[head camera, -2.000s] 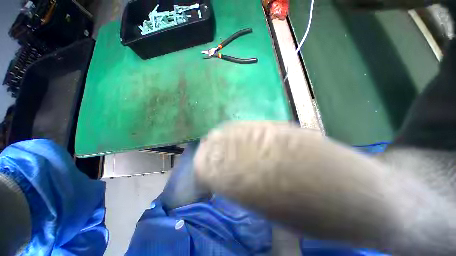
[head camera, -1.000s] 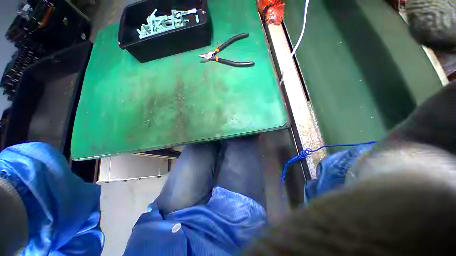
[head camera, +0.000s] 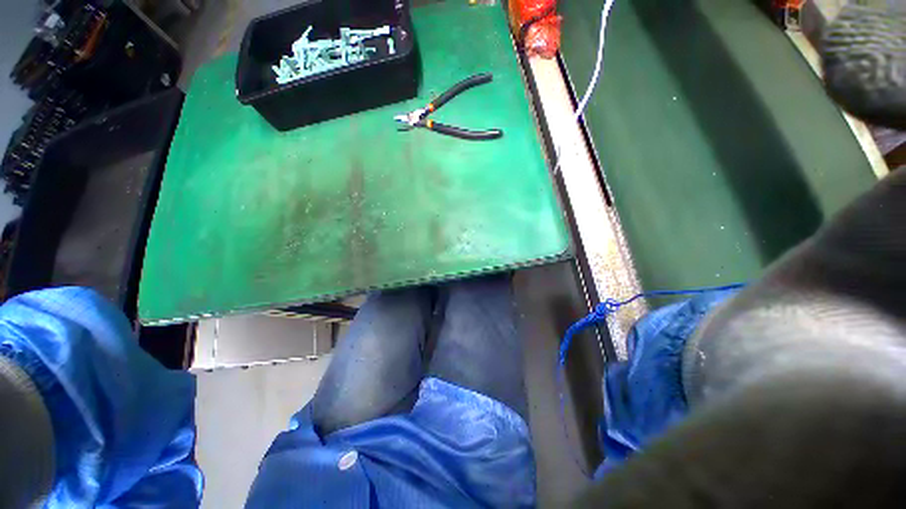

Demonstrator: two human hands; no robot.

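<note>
My right hand [head camera: 785, 398], gloved and greyish, is very close to the camera at the right edge, cut off and blurred. A knitted grey glove part [head camera: 869, 55] shows at the upper right. Whether the fingers hold anything cannot be told. At the left edge only my blue sleeve [head camera: 109, 398] and a grey cuff [head camera: 18, 427] show; the left hand is cut off. Side cutters [head camera: 422, 117] with black handles lie open on the green mat [head camera: 338, 209]. A black bin [head camera: 333, 97] with pale strips [head camera: 323, 58] stands at the mat's far edge.
A deep black tray [head camera: 89, 199] stands left of the bench, with stacked black carriers [head camera: 45, 129] behind. A dark green conveyor [head camera: 695, 149] runs at the right. Its pale rail [head camera: 586, 189] has a red-orange wrapped post [head camera: 539, 30], a white cable [head camera: 599, 60] and a blue cord [head camera: 599, 310].
The blurred finger in front of the mat's near edge has moved right and down, uncovering the mat's corner, my lap and the blue cord. The cutters and bin have kept their places on the mat.
</note>
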